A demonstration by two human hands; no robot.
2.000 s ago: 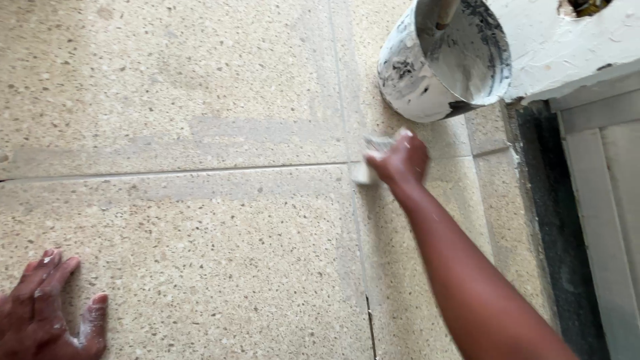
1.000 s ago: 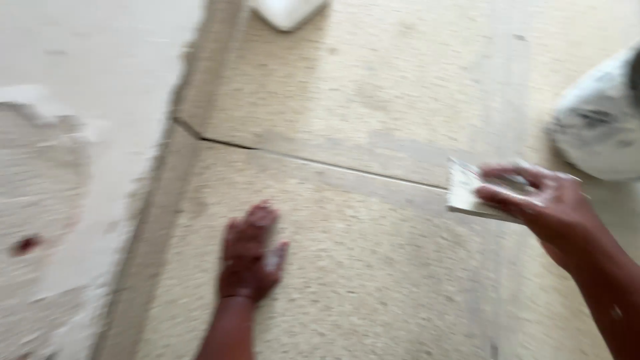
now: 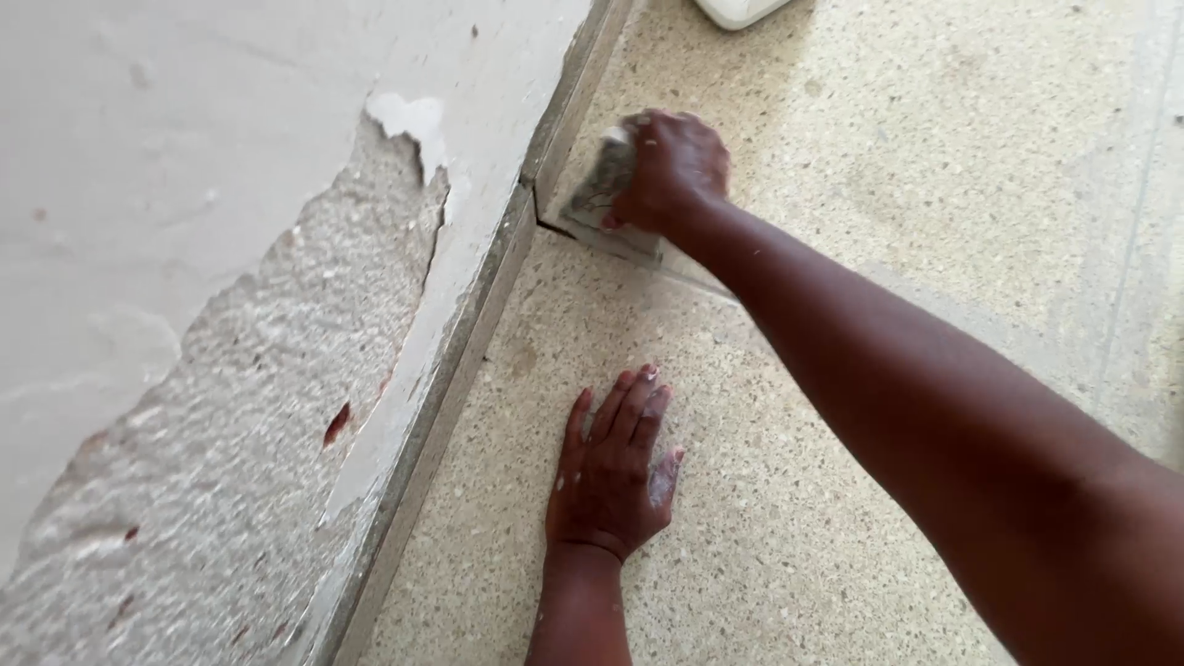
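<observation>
My right hand (image 3: 680, 171) grips a flat, grout-smeared spreader or scraper (image 3: 606, 185), its edge down on the joint between two speckled terrazzo tiles (image 3: 814, 481), close to the skirting. Motion blur hides the tool's exact shape. The joint (image 3: 698, 285) shows pale filler to the right of the tool, while a dark gap (image 3: 555, 228) is visible at its left end. Lower down, my left hand (image 3: 615, 462) lies palm down on the tile with its fingers spread slightly, white residue on the thumb and fingertips, and holds nothing.
A skirting strip (image 3: 444, 407) runs diagonally along the foot of the wall. The white wall (image 3: 185, 111) has a large patch of broken plaster (image 3: 305, 398). Part of a white plastic object (image 3: 740, 11) shows at the top edge. Grey smears (image 3: 1110, 231) follow another joint at the right.
The view has swung left to the wall, and the bucket is out of sight. My right hand has carried the tool left along the joint to near the skirting. My left hand stays flat on the floor.
</observation>
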